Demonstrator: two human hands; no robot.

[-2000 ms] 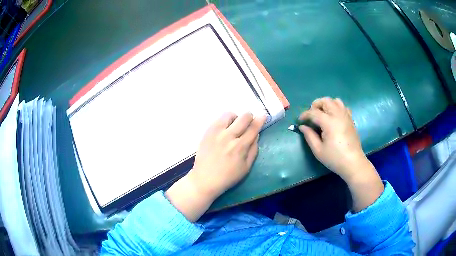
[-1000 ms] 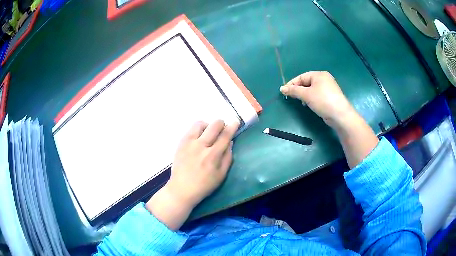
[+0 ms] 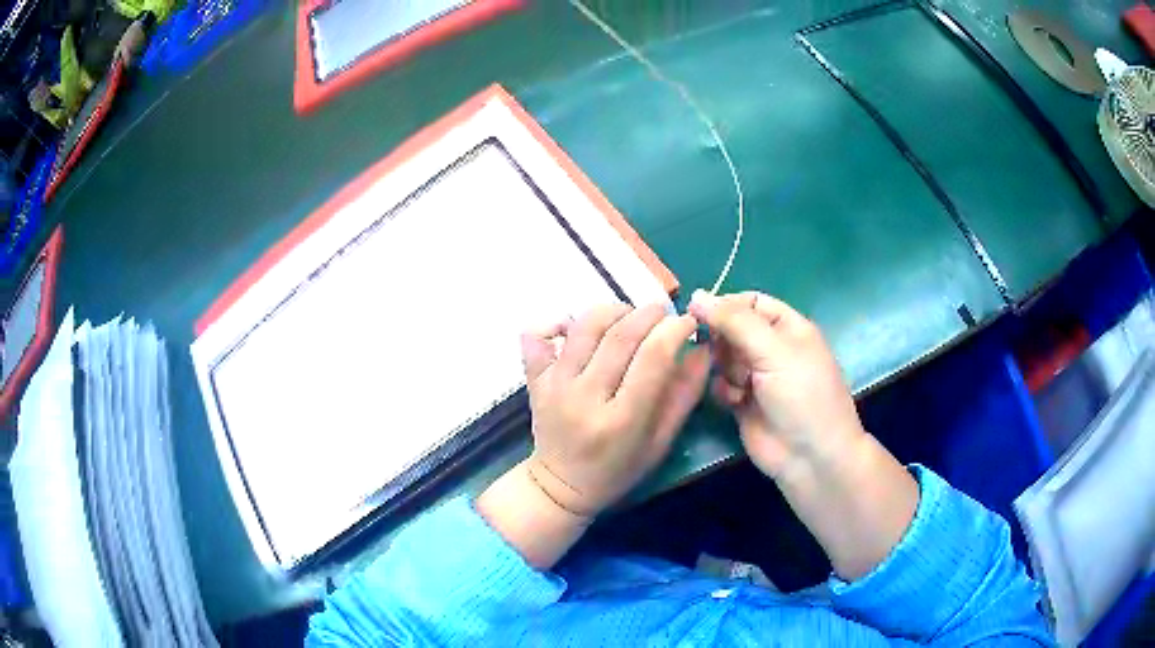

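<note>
A thin black bezel frame [image 3: 367, 236] lies on white sheets [image 3: 507, 117] over a red-orange board [image 3: 342, 211], its near right corner by my hands. My left hand [image 3: 614, 392] rests at that corner, fingertips on the frame's edge; whether it pinches anything is hidden. My right hand [image 3: 788, 380] pinches the end of a narrow pale tape strand [image 3: 738, 190] close to my left fingertips. The strand curves away across the green mat to the top edge of the view. The black cutter is not visible.
A fanned stack of sheets [image 3: 133, 468] stands at the left. Another black frame [image 3: 902, 165] lies on the green mat [image 3: 811, 253] at right. A tape roll [image 3: 1054, 53] and a fan [image 3: 1127, 127] are at far right. A panel on a red board [image 3: 310, 76] lies beyond. Blue bins are below right.
My right hand has moved down and left with the tape strand to the frame's corner, beside my left hand. The black cutter on the mat is no longer visible. The view has shifted.
</note>
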